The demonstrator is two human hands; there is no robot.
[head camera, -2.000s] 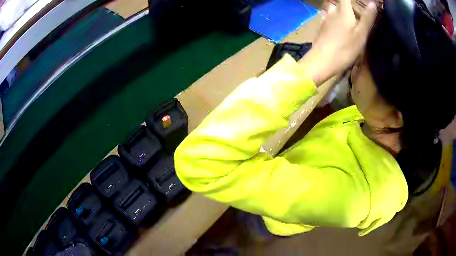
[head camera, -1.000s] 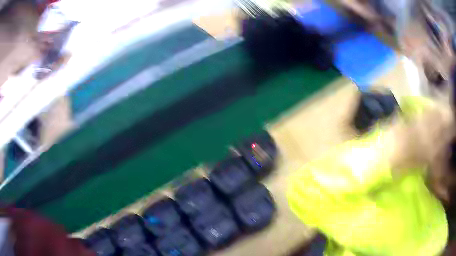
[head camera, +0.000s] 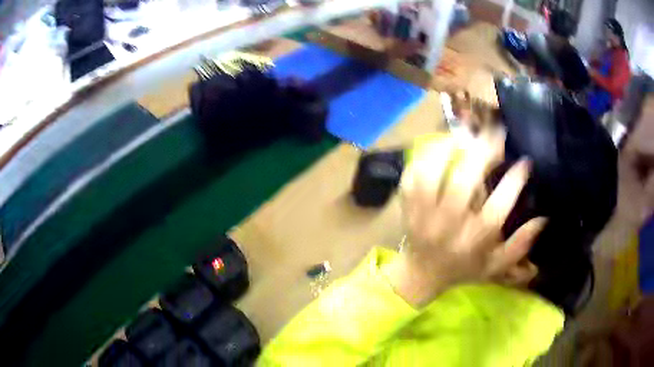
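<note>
Neither of my hands shows clearly in the head view. Black pouches (head camera: 224,269) sit in close rows at the lower left, on the tan bench top (head camera: 287,229) beside the dark green belt (head camera: 143,208). The end pouch has a small red-orange mark. A separate black pouch (head camera: 376,178) stands farther up the bench, near a person's yellow-green sleeve. A small dark and pale object (head camera: 318,269) lies on the bench between them; I cannot tell what it is.
A person in yellow-green (head camera: 466,322) leans close at the right, a hand raised to the head. A dark bundle (head camera: 244,111) lies beside blue sheets (head camera: 373,107). A cluttered white shelf (head camera: 165,21) runs upper left. More people stand far right. A brownish blur fills the lower right corner.
The view has swung, so the pouch rows sit lower and farther left than a second ago. The dark red shape at the lower left is gone. The other person's raised hand now shows clearly.
</note>
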